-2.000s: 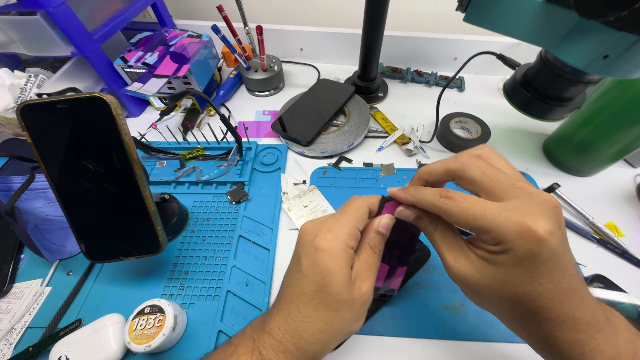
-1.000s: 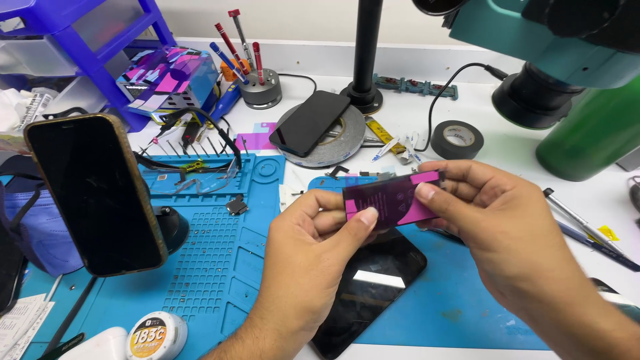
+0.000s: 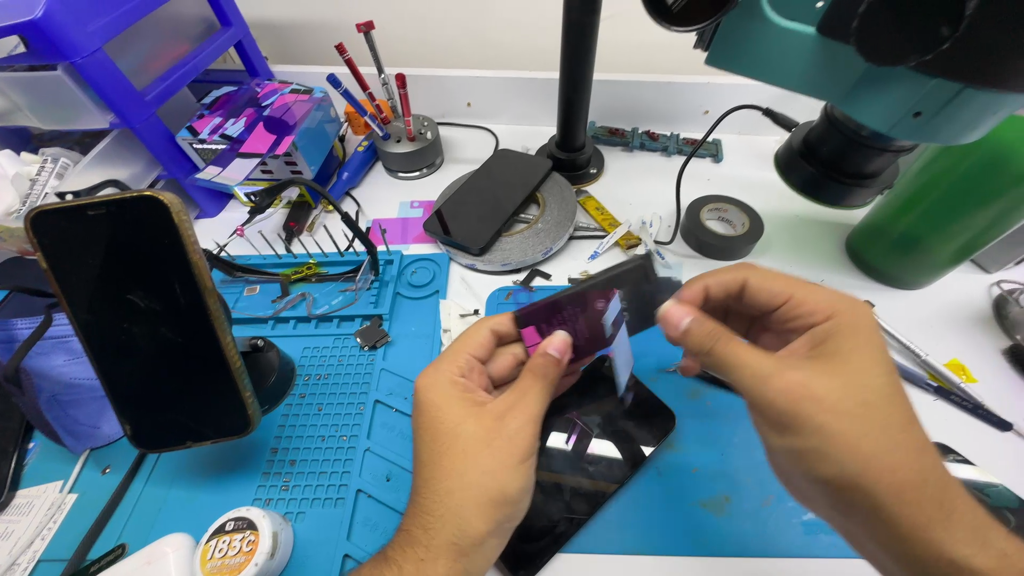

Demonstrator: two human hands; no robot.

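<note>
My left hand (image 3: 496, 424) grips a flat black battery with a magenta film (image 3: 582, 316) by its left part, thumb on its face. A clear strip hangs from the battery's right part. My right hand (image 3: 768, 360) pinches something dark at the battery's right end between thumb and forefinger; whether it is a tab or film I cannot tell. Below the hands a black phone or screen panel (image 3: 592, 480) lies glossy side up on the blue silicone mat (image 3: 720, 496). My left hand partly covers the panel.
A phone on a stand (image 3: 144, 320) rises at the left, beside a solder paste tub (image 3: 242, 544). Behind lie a second phone (image 3: 490, 200) on a tape roll (image 3: 552, 224), black tape (image 3: 722, 227) and a screwdriver holder (image 3: 408, 148). A microscope (image 3: 848, 152) overhangs the right side.
The battery was held by both hands with its magenta film facing up a second ago. Now it is tilted, my right hand is farther right, and a clear strip hangs from it.
</note>
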